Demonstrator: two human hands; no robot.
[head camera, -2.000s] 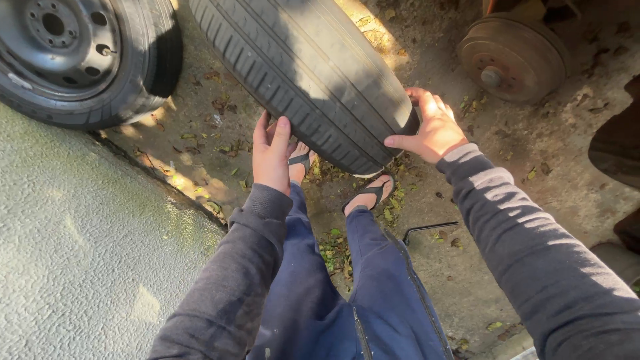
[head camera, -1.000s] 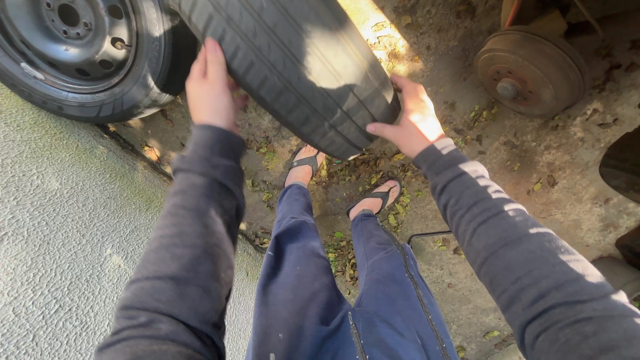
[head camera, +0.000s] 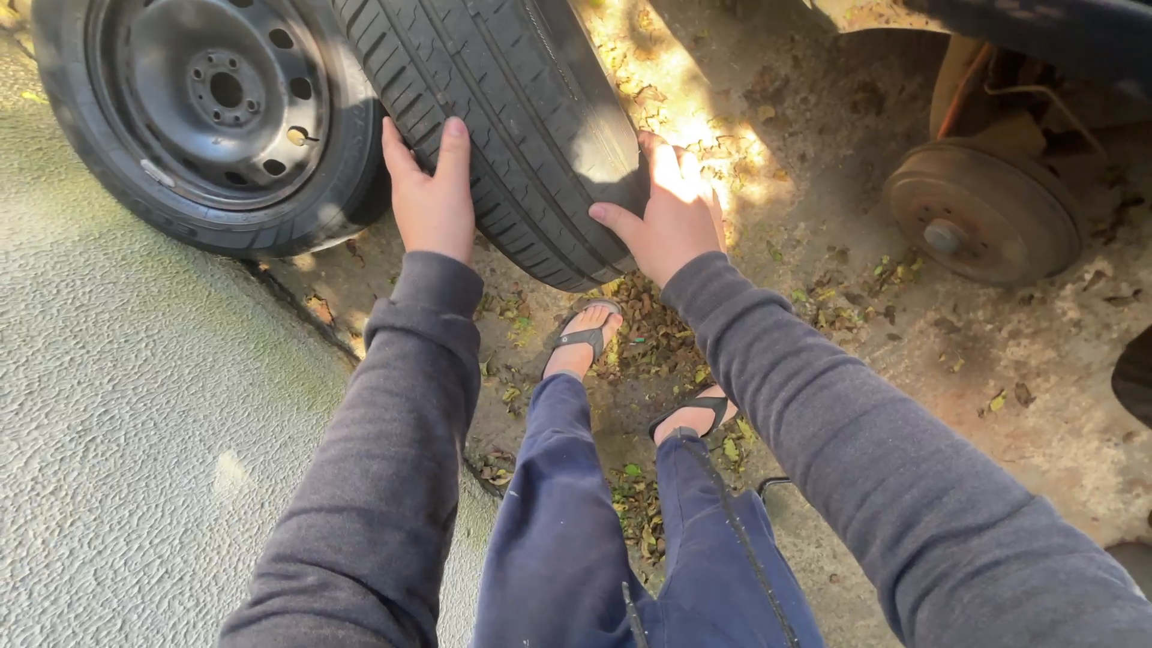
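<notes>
A black car tire (head camera: 513, 117) stands upright in front of me, its tread facing me and its top cut off by the frame edge. My left hand (head camera: 432, 189) lies against its left side, thumb on the tread. On the right side my right hand (head camera: 670, 207) grips the tire's edge, its thumb on the tread and its fingers partly hidden behind the sidewall. Just left of this tire, a second wheel with a dark steel rim (head camera: 162, 108) rests near the wall, its rim face showing.
At the right a rusty brake drum (head camera: 981, 211) is exposed under a dark car body (head camera: 1044, 31). A rough textured wall (head camera: 153, 405) runs along the left. Dry leaves lie round my sandalled feet (head camera: 583, 337). A thin black bar (head camera: 772, 482) shows partly behind my leg.
My left hand has come off the tire's side and back against it, now with the thumb on the tread. The right hand stays at the tire's right edge.
</notes>
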